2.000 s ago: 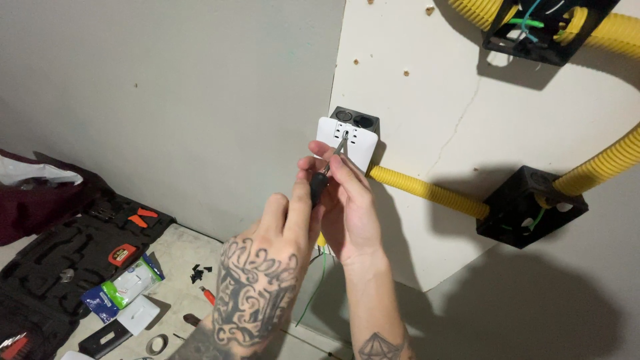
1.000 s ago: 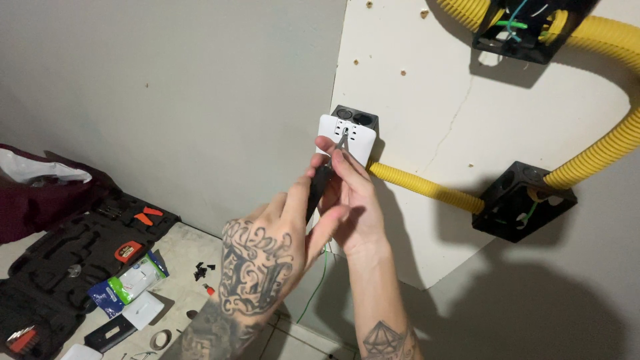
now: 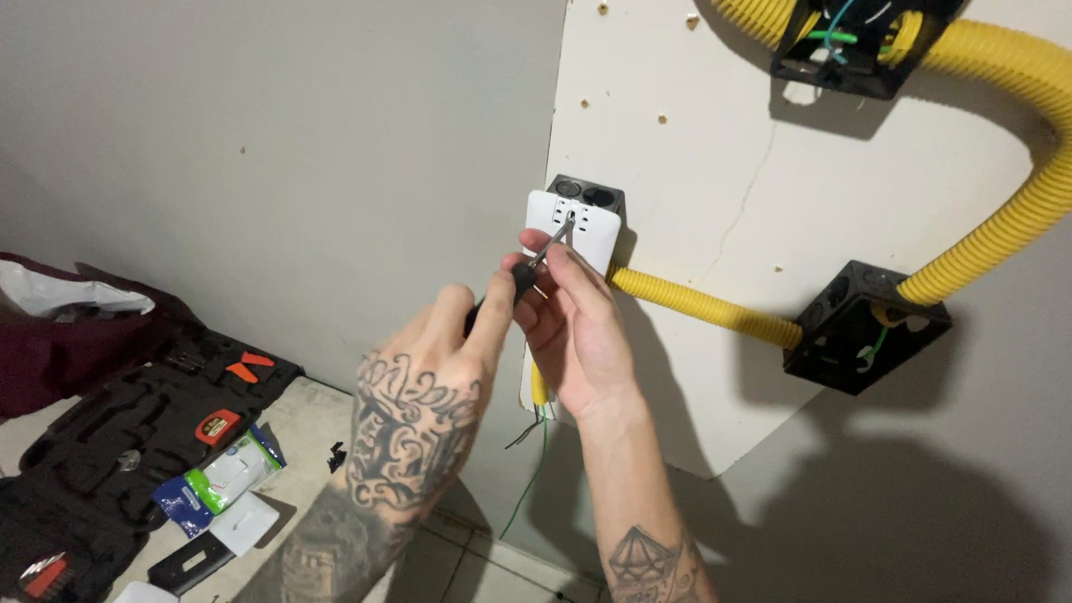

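A screwdriver (image 3: 523,279) with a black handle slants up to a white plastic mounting frame (image 3: 595,239), its tip at the screw hole near the frame's upper edge. My left hand (image 3: 427,402), back toward me, grips the handle. The palm of my right hand (image 3: 582,335) faces me just below the frame, with thumb and fingertips around the metal shaft. Behind the frame is a dark electrical box (image 3: 586,188) on the white panel. Below my fingers hang a short yellow conduit (image 3: 538,381) and a green wire (image 3: 536,473).
Yellow corrugated conduit (image 3: 712,301) links this box to a black box (image 3: 867,327) at right; another black box (image 3: 863,50) is above. At lower left lie an open tool case (image 3: 92,452), a tape measure (image 3: 218,427), plastic packaging (image 3: 222,481), a white plate (image 3: 244,523) and a maroon bag (image 3: 50,352).
One second ago my left thumb and fingers were spread beside the screwdriver handle; now they are closed around it. My right hand has stayed by the white frame.
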